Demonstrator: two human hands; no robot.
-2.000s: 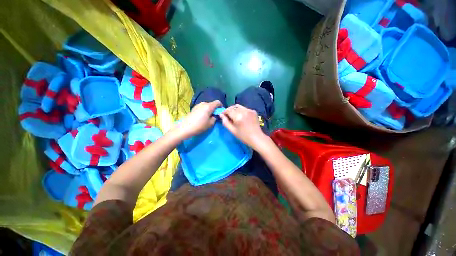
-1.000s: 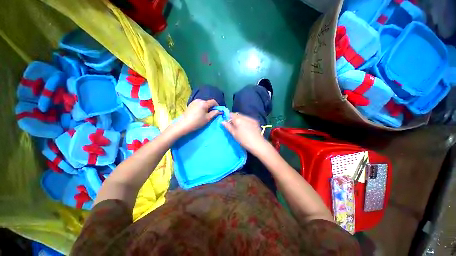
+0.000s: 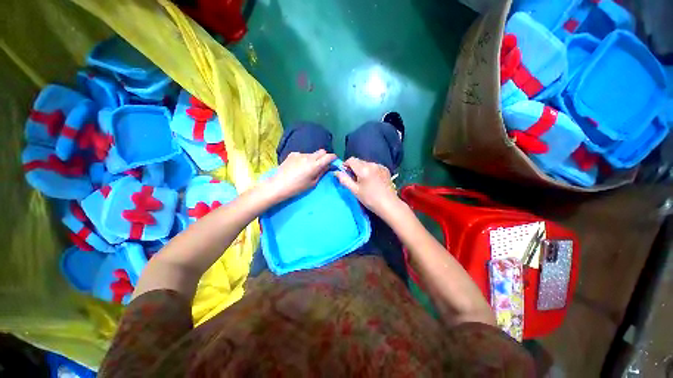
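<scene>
A blue plush gift-box piece (image 3: 316,227) lies over my lap with its smooth, tray-like inside face up and a raised rim around it. My left hand (image 3: 301,171) grips its far rim near the far corner. My right hand (image 3: 368,181) pinches the same rim just to the right, close to my left hand. My fingers cover that part of the rim. The outer face of the piece is hidden.
A yellow woven sack (image 3: 235,111) at left holds many blue pieces with red bows. A cardboard carton (image 3: 466,103) at right is heaped with more. A red stool (image 3: 472,221) beside my right leg holds a glittery phone (image 3: 555,275), a patterned case (image 3: 506,295) and a dotted card (image 3: 509,241).
The piece has shifted slightly right since one second ago, and its near edge has turned a little. Both hands stay at the far rim, now with the fingers closer together.
</scene>
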